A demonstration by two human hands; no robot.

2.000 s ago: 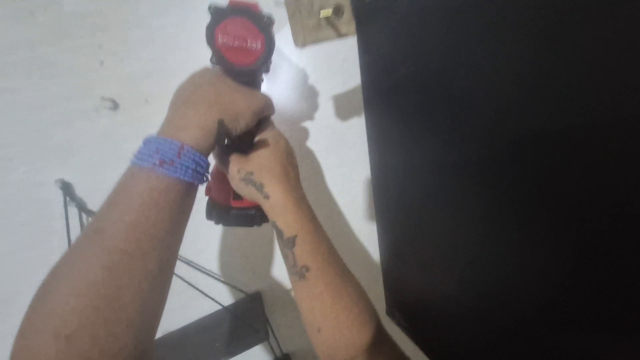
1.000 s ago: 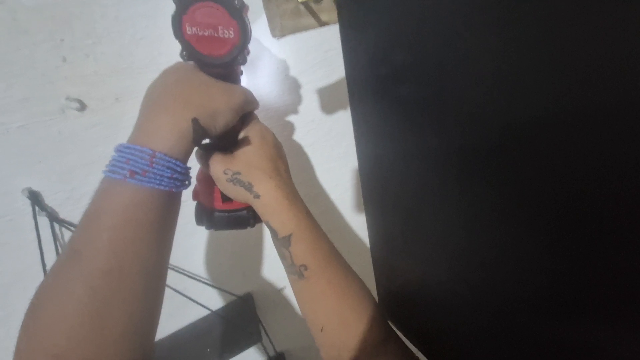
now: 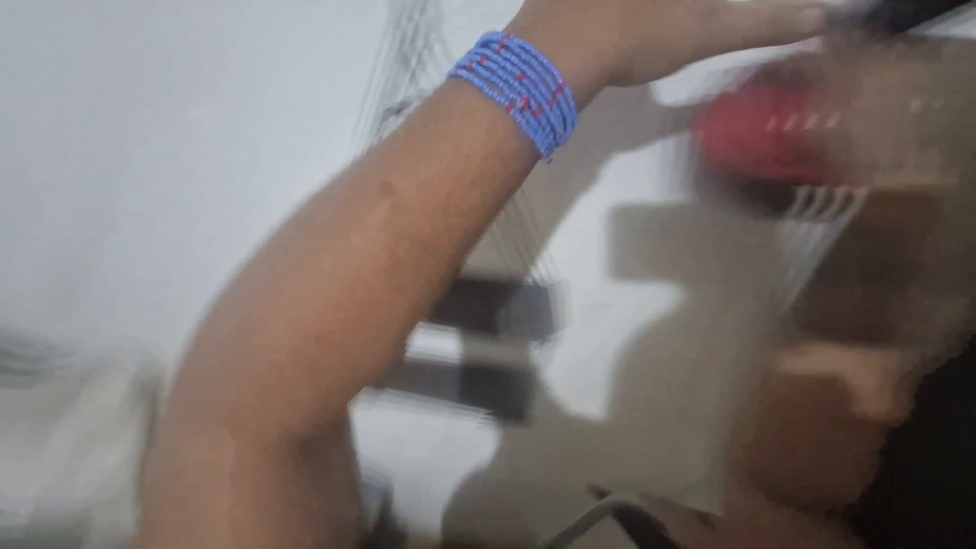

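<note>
My left hand point(image 3: 663, 34), with blue and red beaded bracelets point(image 3: 522, 88) at the wrist, reaches right along the top edge. A finger is stretched out beside a dark part at the upper right corner; whether they touch is unclear. Below it is a red and black cordless drill point(image 3: 762, 133), strongly blurred and only partly visible. My right hand point(image 3: 892, 114) is a blurred skin-toned shape against the drill and appears closed around it; its fingers cannot be made out.
Blurred dark flat pieces point(image 3: 496, 305) and thin dark rods or cords lie beyond my left forearm against a pale surface point(image 3: 191, 114). A curved grey and black item point(image 3: 610, 518) shows at the bottom. Something black point(image 3: 930, 457) fills the lower right corner. Shadows fall across the pale surface.
Earlier, both hands were together on the drill; now my left hand is apart from my right, fingers extended. The view has swung strongly, and the large black panel has mostly left it.
</note>
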